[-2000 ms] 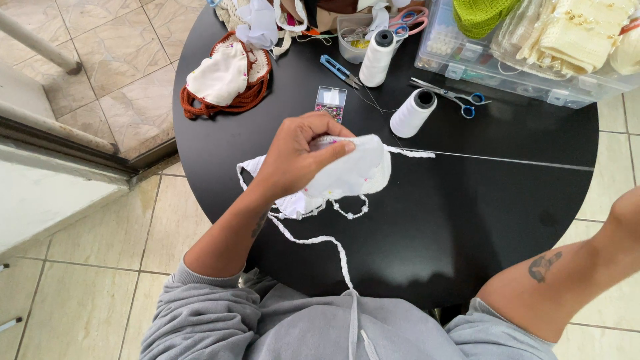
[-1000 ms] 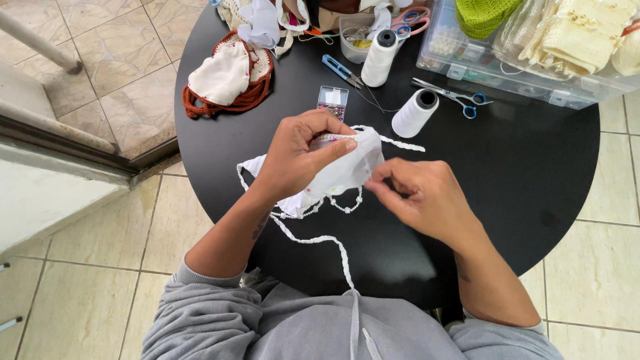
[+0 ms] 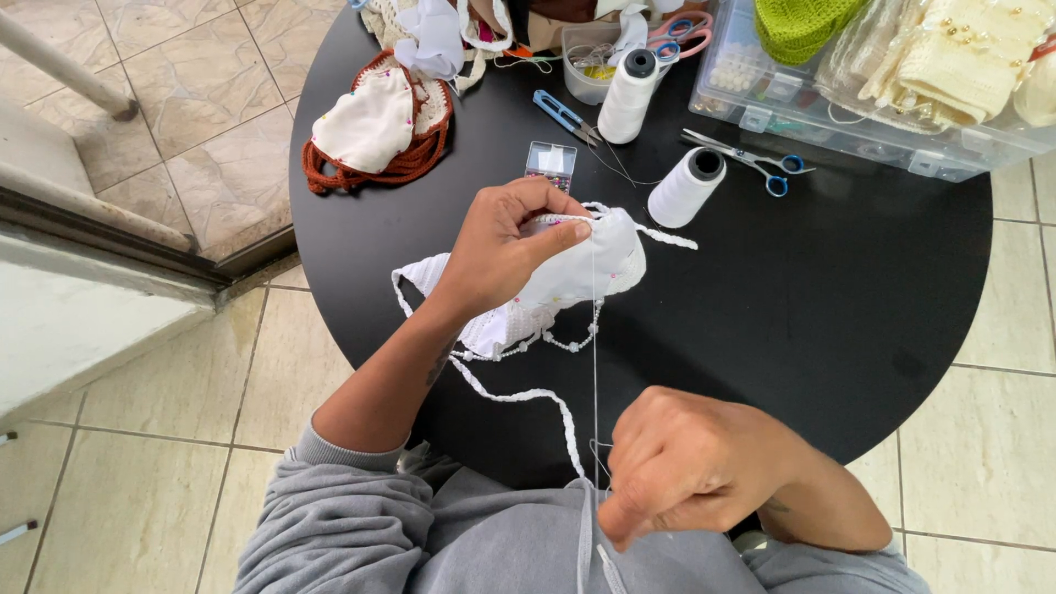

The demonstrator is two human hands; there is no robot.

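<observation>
My left hand (image 3: pixel 520 243) pinches the upper edge of a white crocheted piece (image 3: pixel 629 268) lined with white fabric (image 3: pixel 569 268). Colored-head pins stick in the lining. From the pinched edge a taut white thread (image 3: pixel 595 355) runs down to my right hand (image 3: pixel 681 470), whose fingers are closed on it near my body; whether a needle is in them cannot be told. A beaded string (image 3: pixel 573 345) hangs at the piece's lower side, and a braided white cord (image 3: pixel 528 396) trails toward the table's near edge.
Two white thread cones (image 3: pixel 629 99) (image 3: pixel 686 188), blue thread snips (image 3: pixel 565 115), scissors (image 3: pixel 747 157) and an open pin box (image 3: pixel 551 165) lie beyond my hands. A rust-trimmed crochet piece (image 3: pixel 363 124) is at left, a clear organizer case (image 3: pixel 850 136) at back right.
My right hand was far out to the right with the thread stretched sideways, then came in beside the fabric, and is now down near my body. My left hand keeps its hold.
</observation>
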